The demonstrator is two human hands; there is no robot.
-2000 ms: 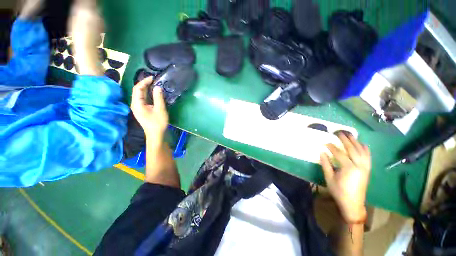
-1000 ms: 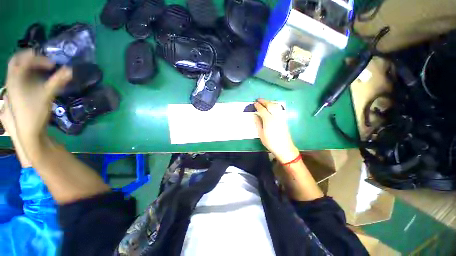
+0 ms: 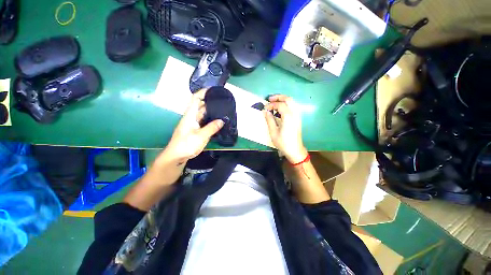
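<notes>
My left hand (image 3: 195, 129) holds a black oval plastic housing (image 3: 221, 115) above the bench's front edge. My right hand (image 3: 286, 126) is at the right part of the white backing sheet (image 3: 245, 119), with thumb and forefinger close together at a small dark piece, seemingly an adhesive pad. Another dark part-disc pad (image 3: 258, 106) lies on the sheet just left of these fingertips. A second black housing (image 3: 210, 70) lies on the sheet's upper edge, just beyond the held one.
Black housings (image 3: 47, 56) lie at the left, with more (image 3: 124, 33) at the back. A yellow-green loop (image 3: 65, 13) lies back left. The screw feeder (image 3: 317, 45) stands right of centre, the electric screwdriver (image 3: 371, 72) beside it. A carton (image 3: 392, 96) of black parts is at far right.
My left hand has come from the left to the centre with a housing now in it. The backing sheet has turned to a slant. My right hand stays at its right part; the view has shifted.
</notes>
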